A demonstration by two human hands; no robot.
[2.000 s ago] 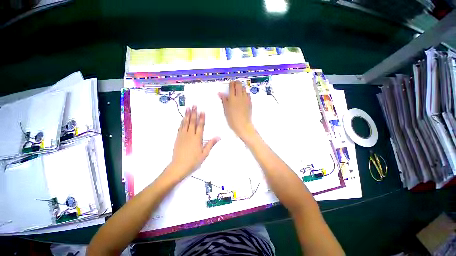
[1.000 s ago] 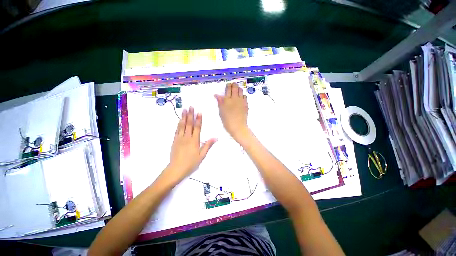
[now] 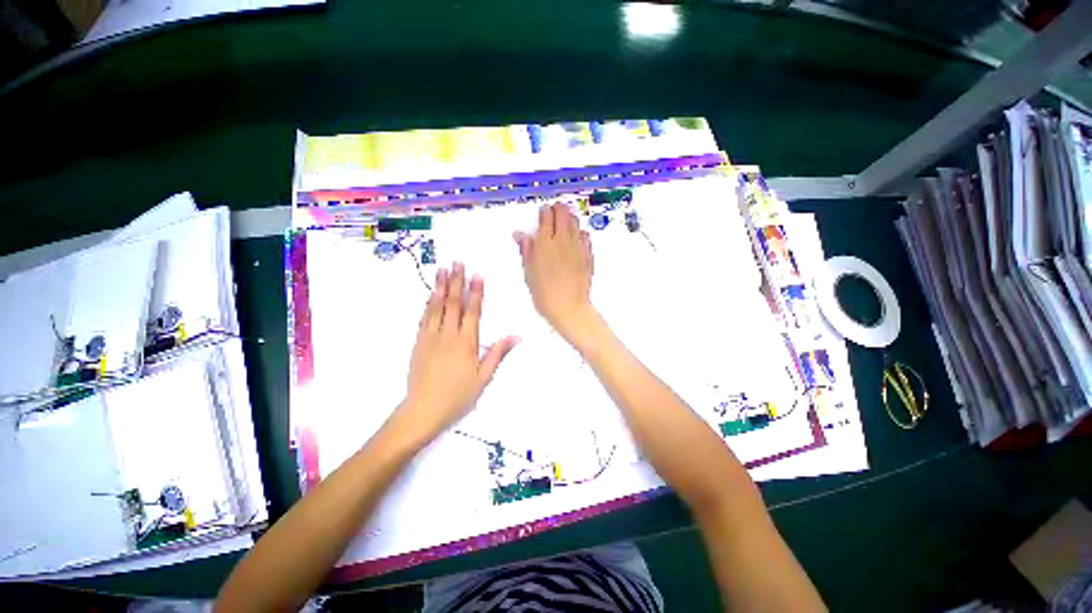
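White panels [image 3: 683,287] lie flat on a colourful printed sheet [image 3: 419,150] in front of me, too bright to tell their seams. Green circuit boards with wires and round discs sit at their edges: one at the upper left [image 3: 404,224], one at the upper right [image 3: 611,198], one at the lower middle [image 3: 521,490] and one at the lower right [image 3: 747,424]. My left hand [image 3: 449,357] lies flat on the white surface left of centre, thumb spread. My right hand [image 3: 558,266] lies palm down near the top middle, fingertips by the upper edge. Neither hand grips anything.
Stacked white panels with circuit modules [image 3: 180,419] are at the left. A white tape roll [image 3: 860,302] and gold-handled scissors [image 3: 905,395] lie at the right. Upright bundles of folded sheets [image 3: 988,275] stand at the far right. A grey rail [image 3: 958,114] rises behind them.
The view has shifted slightly. Both hands stay in nearly the same places on the white panels.
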